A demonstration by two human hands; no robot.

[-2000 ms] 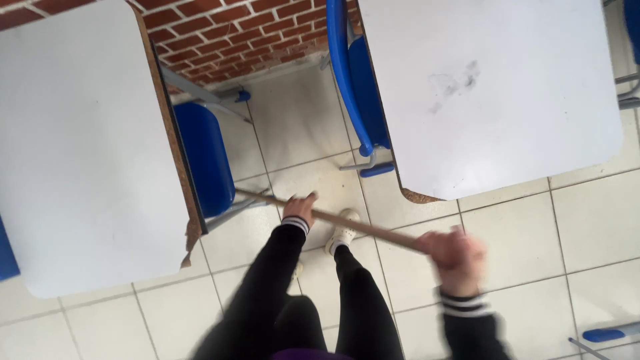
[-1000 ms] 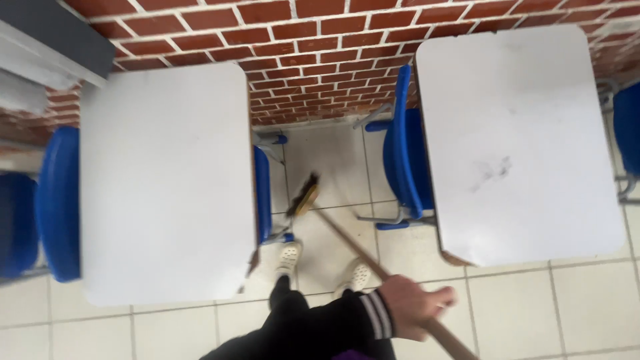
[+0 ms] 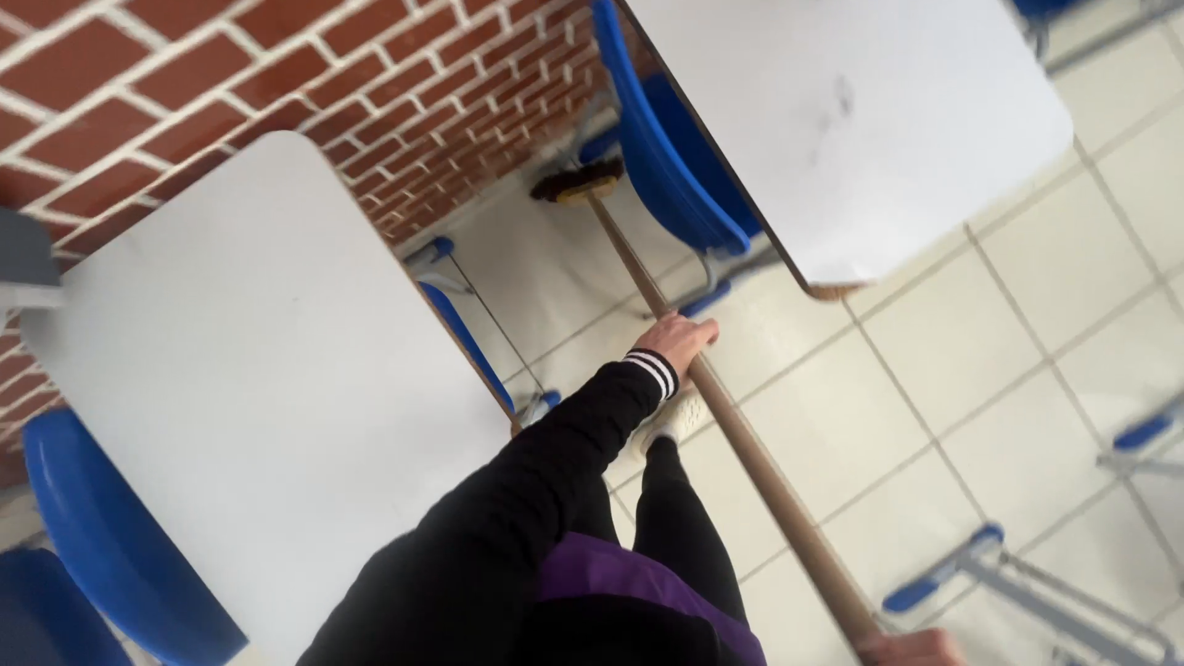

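Note:
A broom with a wooden handle (image 3: 763, 462) slants from the lower right up to its dark-bristled head (image 3: 578, 182), which rests on the tiled floor close to the brick wall, beside a blue chair. My left hand (image 3: 680, 342) is closed around the middle of the handle. Near the handle's upper end, at the bottom edge of the view, my right hand (image 3: 916, 647) grips it; part of that hand is cut off by the frame.
White-topped desks stand at left (image 3: 268, 370) and upper right (image 3: 860, 120). A blue chair (image 3: 666, 157) sits by the right desk, another (image 3: 120, 546) at lower left. The brick wall (image 3: 370, 83) runs behind. Metal furniture legs with blue feet (image 3: 943, 569) are at lower right.
The broom head, beside the left desk's chair one second ago, is now farther up and right, near the wall and the right chair. The view has rotated strongly.

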